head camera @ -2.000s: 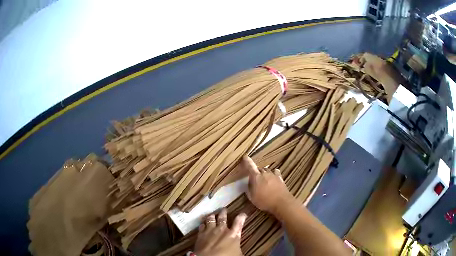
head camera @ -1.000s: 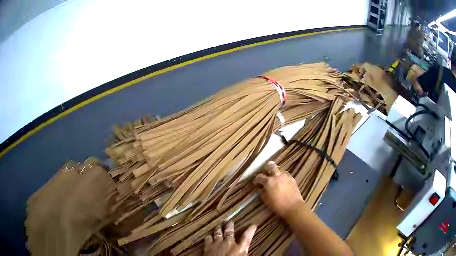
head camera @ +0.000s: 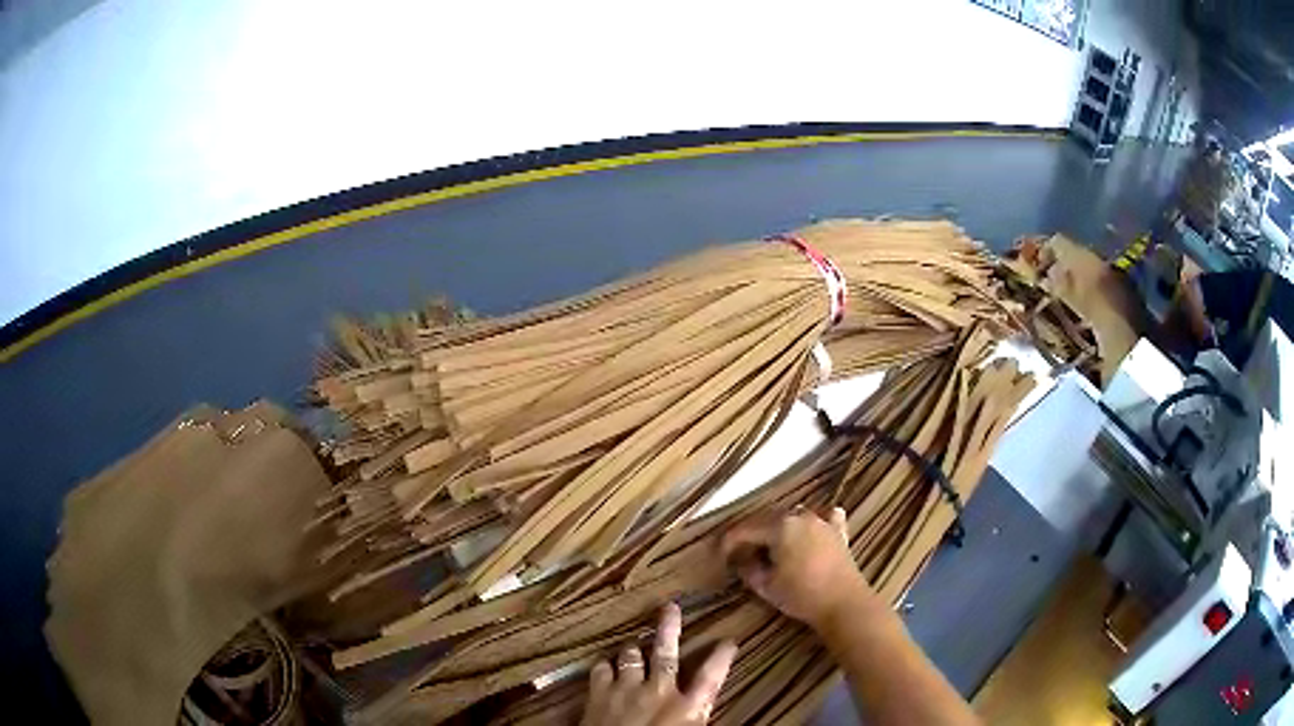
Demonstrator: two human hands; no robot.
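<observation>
A large bundle of long brown straps [head camera: 625,369] with a red-white tie [head camera: 823,277] lies across the middle. A second strap bundle [head camera: 908,482] with a black tie [head camera: 908,461] lies nearer me. My right hand [head camera: 798,565] is on the nearer bundle, its fingers curled around straps; the fingertips are partly hidden. My left hand [head camera: 660,691], with rings, lies on straps at the bottom edge, fingers apart, cut off by the frame. A white strip [head camera: 752,468] shows between the bundles.
The sewing machine [head camera: 1185,638] with its red switch stands at the right. Brown sheets [head camera: 185,539] and coiled straps [head camera: 244,681] are at the lower left. Behind the bundles are a grey floor, a yellow line and a white wall. A person [head camera: 1228,301] is partly visible at far right.
Straps of the nearer bundle have spread left over the white strip. My right hand has gone from a pointing finger to curled fingers, slightly lower. The view has turned somewhat.
</observation>
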